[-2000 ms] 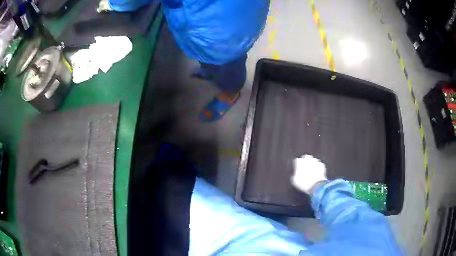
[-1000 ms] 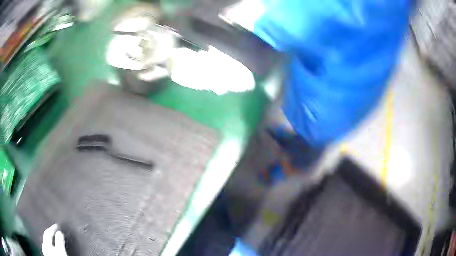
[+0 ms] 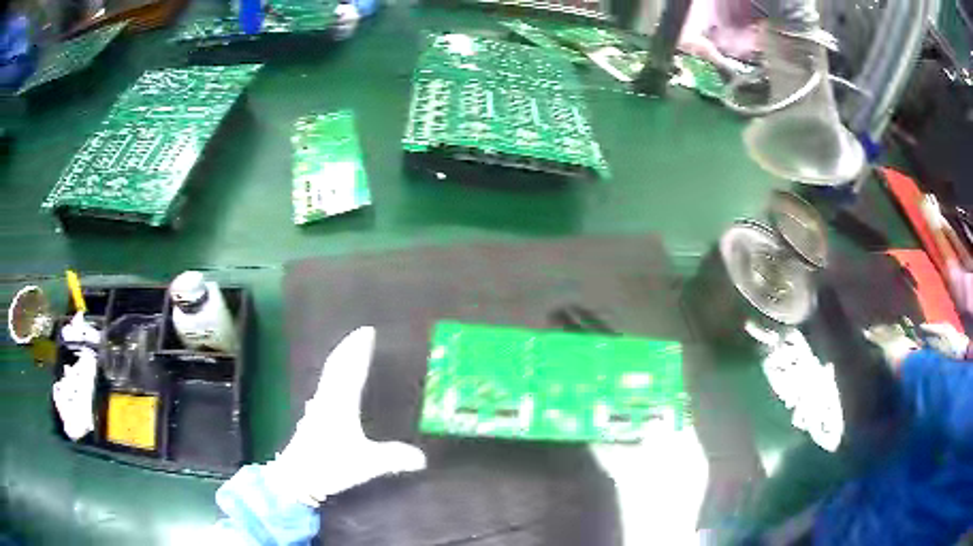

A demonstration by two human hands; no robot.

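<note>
A green circuit board [image 3: 555,384] is held above the dark foam mat [image 3: 480,272]. My right hand [image 3: 659,480], in a white glove, grips it at its lower right edge. My left hand [image 3: 341,432], also white-gloved, is open to the left of the board, thumb and fingers apart, not touching it. The black brush [image 3: 581,319] lies on the mat behind the board, mostly hidden by it.
A black divided tray [image 3: 208,411] with a white bottle [image 3: 203,311] and a yellow sponge [image 3: 132,420] is at left. Large board panels [image 3: 501,101] and a smaller board stand across the bench. A metal can [image 3: 766,272], white cloth [image 3: 802,386] and another person's blue sleeve [image 3: 918,448] are at right.
The view has swung from the floor tote to the bench. The circuit board now shows in my right hand over the mat. My left hand has come further into view, open.
</note>
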